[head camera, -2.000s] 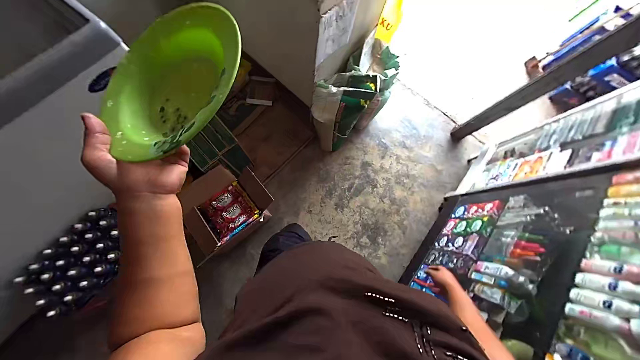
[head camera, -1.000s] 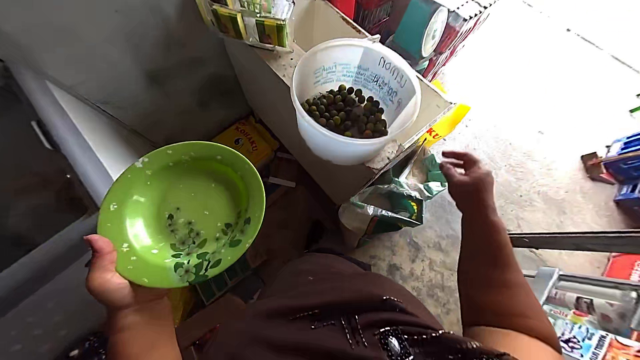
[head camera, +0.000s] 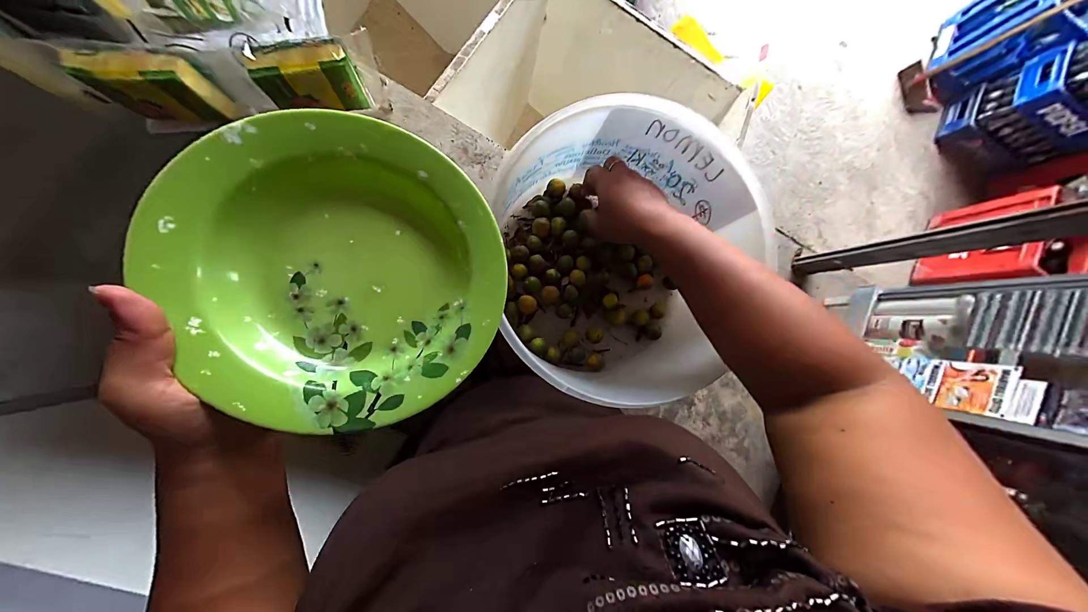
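My left hand (head camera: 157, 374) grips the rim of a green plate (head camera: 340, 221) with a printed pattern of flowers and leaves, thumb on top; nothing lies in the plate. Just to its right is a white plastic tub (head camera: 714, 340) of small round green and orange citrus fruits (head camera: 561, 272). Inside the tub, my right hand (head camera: 625, 200) reaches down at the upper part of the fruit pile. Its fingertips are partly hidden, so whether it holds a fruit does not show.
Yellow and green packets (head camera: 310, 75) hang at upper left, near the plate. The tub stands by a pale open box-like compartment (head camera: 595, 59). Blue crates (head camera: 1054, 93) and a red crate (head camera: 986, 229) with bottles are at right, above a shelf of goods (head camera: 969, 387).
My right hand was outside, right of the tub, a second ago and is now in it at the fruits. The plate stays in my left hand. The view has turned from the display case.
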